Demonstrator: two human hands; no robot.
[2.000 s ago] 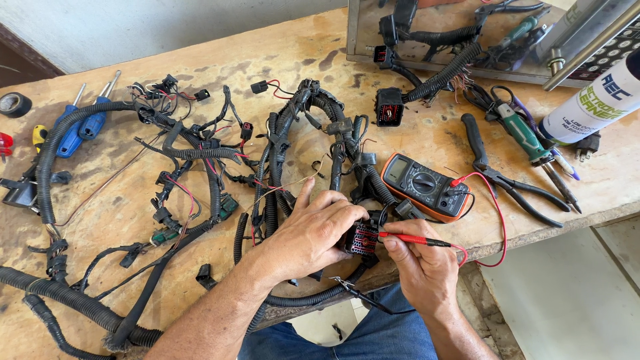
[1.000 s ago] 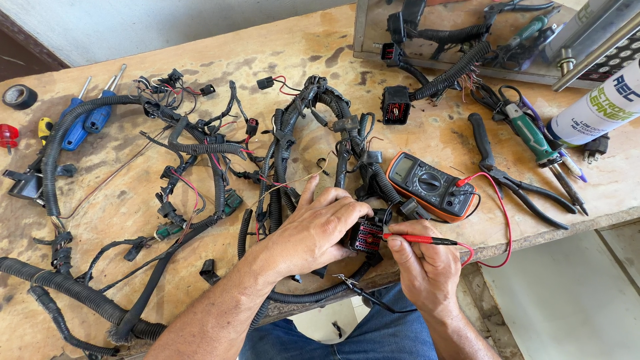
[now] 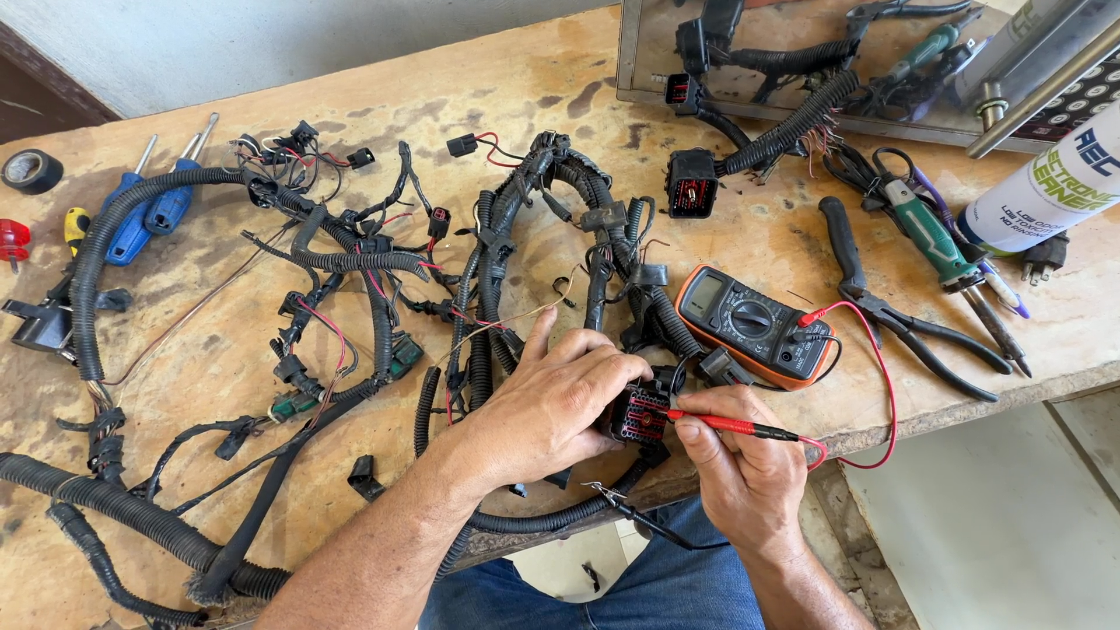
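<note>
My left hand point(image 3: 560, 398) grips a black multi-pin connector point(image 3: 640, 415) with a red pin face, part of a wiring harness point(image 3: 494, 262) in corrugated black tubing. Between the fingers of my right hand point(image 3: 744, 446) is a red multimeter probe point(image 3: 731, 424), its tip end at the connector's right side; the exact contact point is too small to tell. An orange and black digital multimeter point(image 3: 752, 324) lies just beyond, with the red lead plugged in. The black probe's lead point(image 3: 661, 529) hangs below the connector, near the table edge, its tip by a metal clip or bare wire.
Right of the multimeter lie black-handled pliers point(image 3: 884, 306), a green soldering iron point(image 3: 932, 232) and a spray can point(image 3: 1046, 188). A second connector point(image 3: 692, 184) sits near a metal-framed glass door point(image 3: 787, 79). Blue screwdrivers point(image 3: 131, 214) and black tape point(image 3: 32, 171) are at left. The wooden table's edge point(image 3: 962, 416) runs below.
</note>
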